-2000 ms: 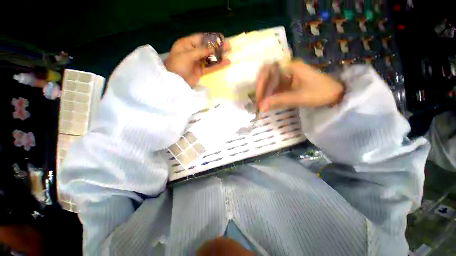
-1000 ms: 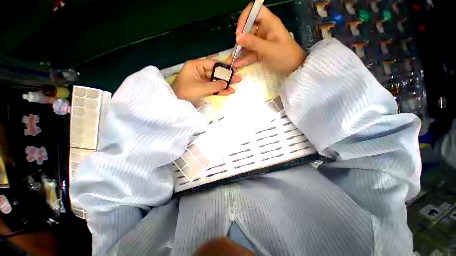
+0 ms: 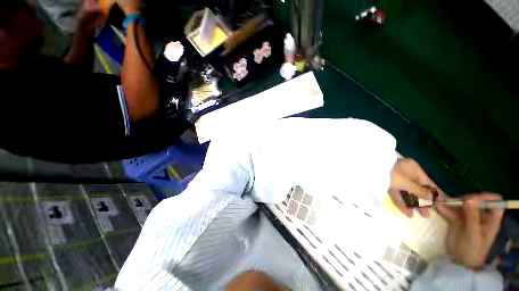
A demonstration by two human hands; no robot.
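Observation:
My left hand (image 3: 411, 183) holds a small dark module (image 3: 410, 199) with a pale face between its fingers, above the sheet. My right hand (image 3: 473, 230) grips a thin pale-handled tool (image 3: 501, 204), its metal tip at the module; whether it touches cannot be told. The white die-cut sheet (image 3: 336, 241) with dark slots and grey-brown squares (image 3: 299, 206) lies under both hands on a dark-edged board. A pale-yellow sheet (image 3: 424, 230) lies beneath the hands. My right sleeve is cut off by the lower edge.
A white strip sheet (image 3: 262, 108) lies left of my sleeve. Beyond it are an open carton (image 3: 207, 35), pink-white shaped parts (image 3: 240, 69) and a small bottle (image 3: 289, 45) beside a metal post (image 3: 307, 28). A person in black (image 3: 68, 113) is at the left. Wrapped cartons (image 3: 74, 221) stand lower left.
The view has swung left and turned, bringing the person and cartons in and taking the parts tray out. The module and tool remain in my hands.

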